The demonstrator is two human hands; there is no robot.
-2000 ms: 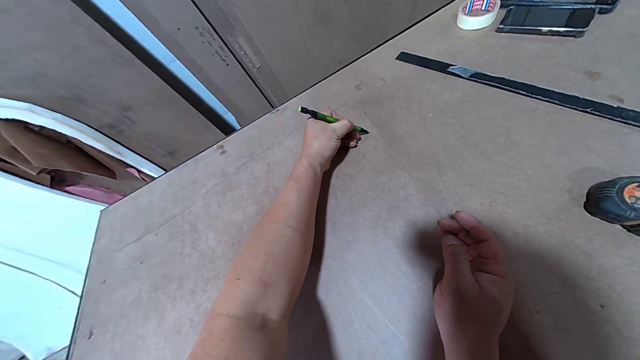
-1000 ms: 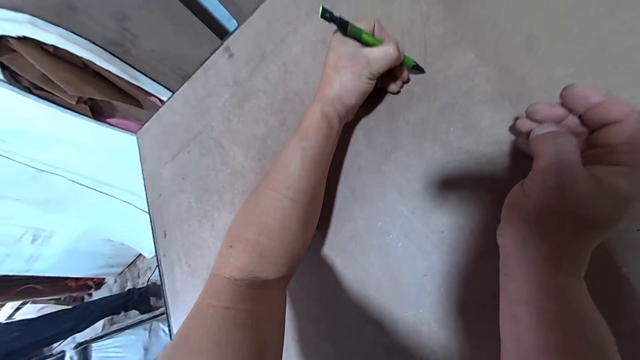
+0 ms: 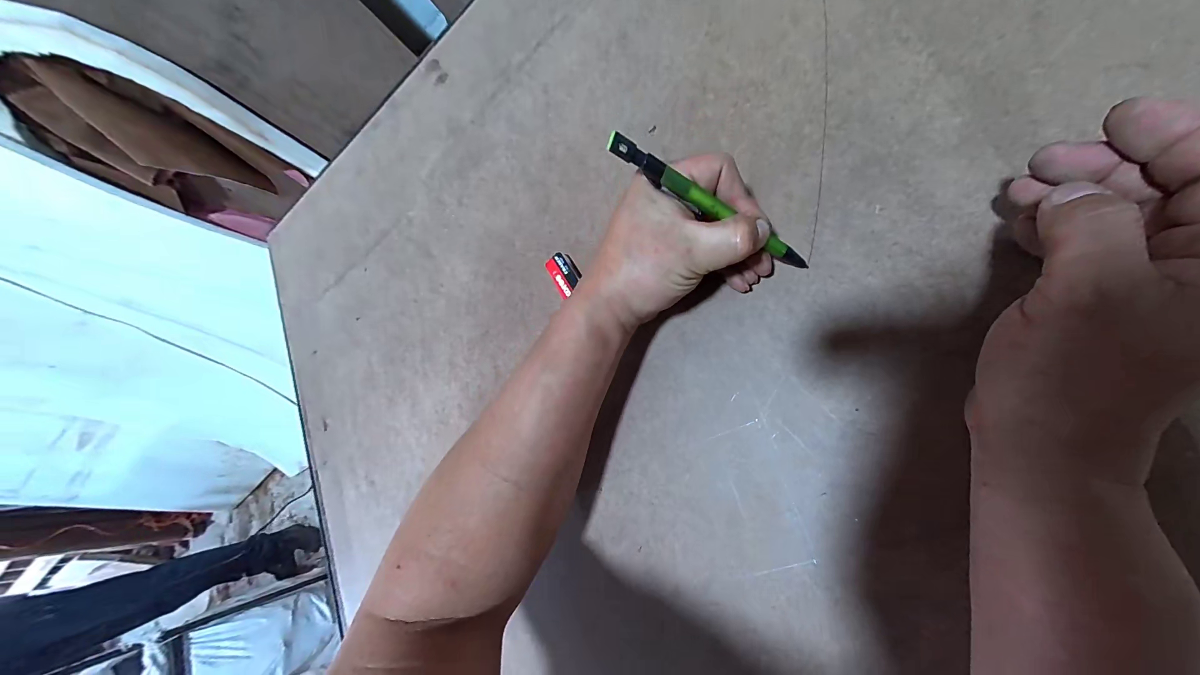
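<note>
My left hand [image 3: 680, 239] holds a green and black pencil-like marking tool [image 3: 698, 195], whose dark tip rests at the lower end of a thin curved line on the brown board [image 3: 675, 450]. Just left of my left wrist lies a small red and black item [image 3: 563, 274] bearing writing, partly hidden by the wrist. At the right edge, my right hand [image 3: 1097, 253] is raised over the board with its fingers loosely curled and nothing seen in them. Its shadow falls on the board to the left of it.
The board's left edge runs down beside a white surface [image 3: 141, 328]. Brown material [image 3: 141, 141] shows through a rounded opening at the upper left. Another brown panel [image 3: 253, 56] adjoins at the top. A person's dark-clothed leg [image 3: 141, 581] shows at the lower left.
The view has moved much closer to the board. The marking tool's tip has come down toward me, and a curved line shows above it. The red and black item has come into sight.
</note>
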